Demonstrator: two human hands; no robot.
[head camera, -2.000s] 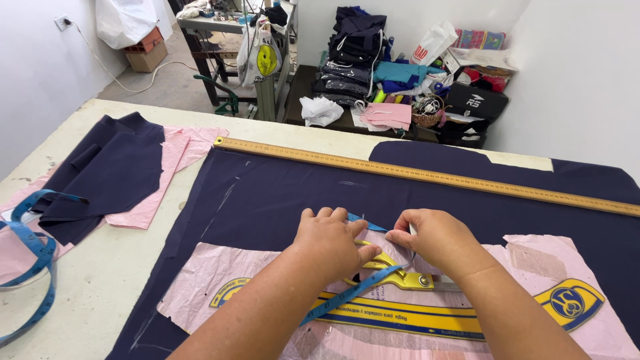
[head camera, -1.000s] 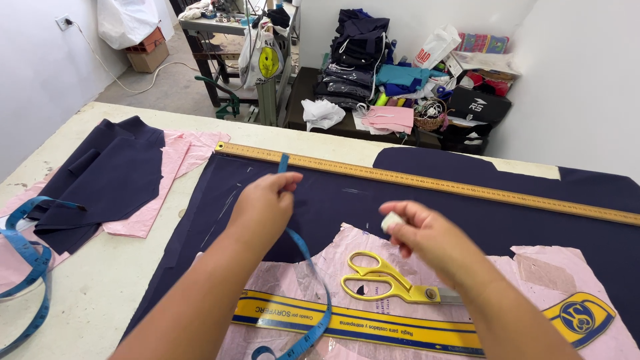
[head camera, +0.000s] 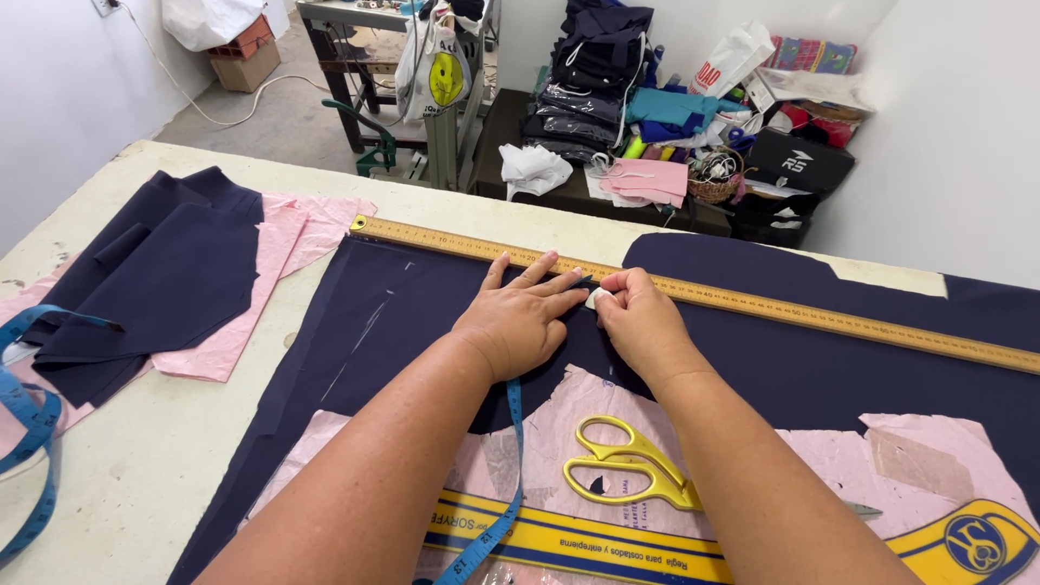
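Note:
My left hand (head camera: 524, 317) lies spread on navy fabric (head camera: 439, 317), pressing the blue measuring tape (head camera: 513, 471), whose tip shows by the fingertips at the wooden ruler (head camera: 780, 311). Between the fingers of my right hand (head camera: 642, 321) is a small white piece of tailor's chalk (head camera: 595, 298), close beside the left fingertips. White chalk lines mark the fabric on the left. Nearer me, yellow-handled scissors (head camera: 630, 463) rest on a pink paper pattern (head camera: 561, 414), their blades partly behind my right forearm. A yellow and blue curved ruler (head camera: 617, 544) crosses the paper below them.
Folded navy pieces (head camera: 175, 276) and pink paper (head camera: 223, 349) lie on the white table (head camera: 146, 479) at left, by another stretch of blue tape (head camera: 36, 422). Beyond the table stand a dark bench (head camera: 520, 122) with piled clothes and a basket (head camera: 717, 175), and a metal-framed machine table.
The left hand has moved from a raised position down flat on the fabric with the tape. The right hand has come alongside it with the chalk. Earlier, both hands were over the scissors.

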